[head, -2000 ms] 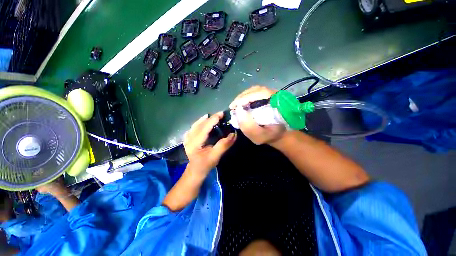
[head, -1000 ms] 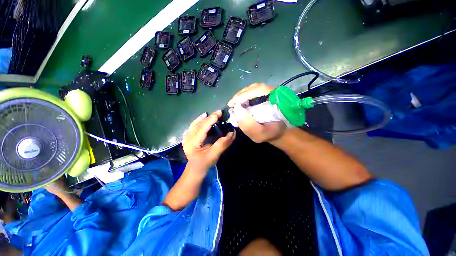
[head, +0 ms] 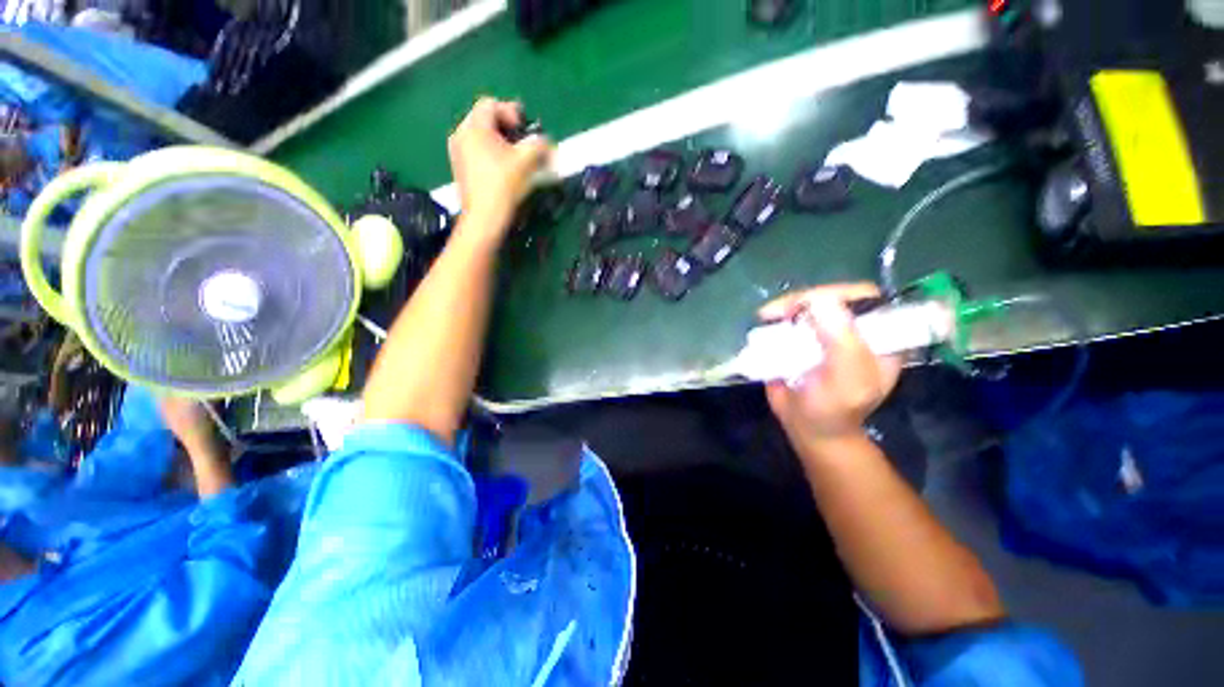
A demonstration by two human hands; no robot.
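My left hand (head: 494,164) is stretched out over the bench beside the white stripe, left of the grouped housings. A small black housing (head: 525,132) shows partly at its fingertips; the fingers hide the rest. My right hand (head: 835,365) is shut around the white dispensing syringe (head: 906,326) near the bench's front edge, tip pointing left. The green adapter cap (head: 950,320) is on its rear end, blurred. Several black housings (head: 686,215) lie grouped on the green bench between my hands.
A yellow-green fan (head: 215,275) stands at left. White wipes (head: 913,132) lie beside the black controller (head: 1134,148) with a yellow label. A clear hose (head: 926,201) loops near it. A person's blue sleeve (head: 148,537) is at lower left.
My left hand has left the syringe tip and reached far forward over the bench. My right hand has moved right with the syringe. The view has shifted, showing more of the controller and wipes.
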